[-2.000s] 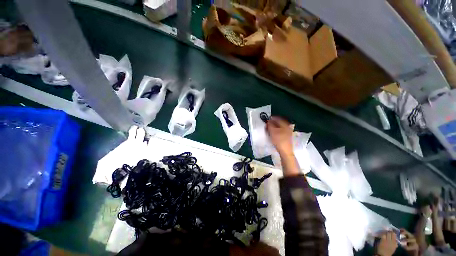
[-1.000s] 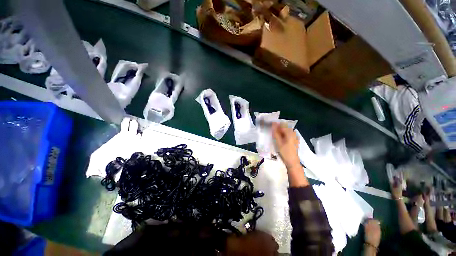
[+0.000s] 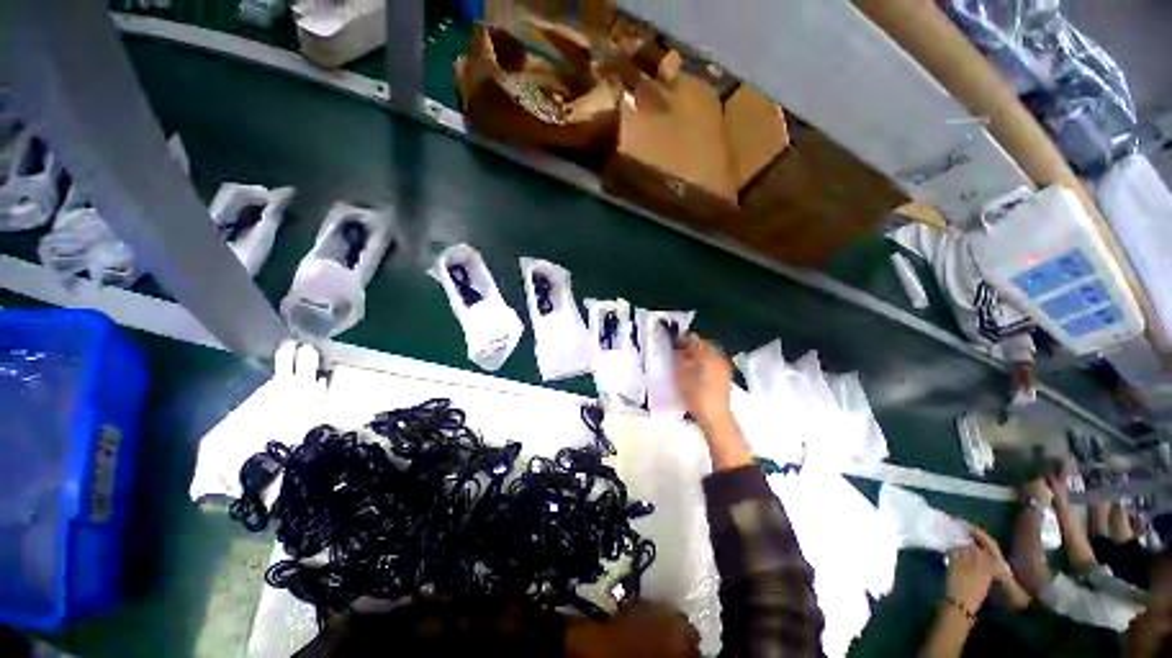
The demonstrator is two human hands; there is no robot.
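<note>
My right hand (image 3: 702,388) reaches over the belt, its fingertips at a white sleeve (image 3: 662,373) with a small dark cable near its top. Whether the fingers hold the cable is hard to see. My left hand (image 3: 639,632) is blurred at the bottom edge, beside the tangled black cable pile (image 3: 443,508); its fingers cannot be made out. The pile lies on a white sheet (image 3: 681,514). Several white sleeves to the left, such as one nearby (image 3: 555,321), each carry a looped black cable. More white sleeves (image 3: 823,405) lie right of my right hand.
A blue tote (image 3: 58,476) is at the left. A grey post (image 3: 154,193) crosses the left side. Open brown cartons (image 3: 675,148) stand across the green belt (image 3: 450,180), below a white shelf. Other workers' hands (image 3: 973,572) are at the lower right.
The cable-bearing sleeves have shifted left in view, and more sleeves now carry cables. My right hand has gone from sleeve to sleeve and is now at another one. My left hand remains low by the pile.
</note>
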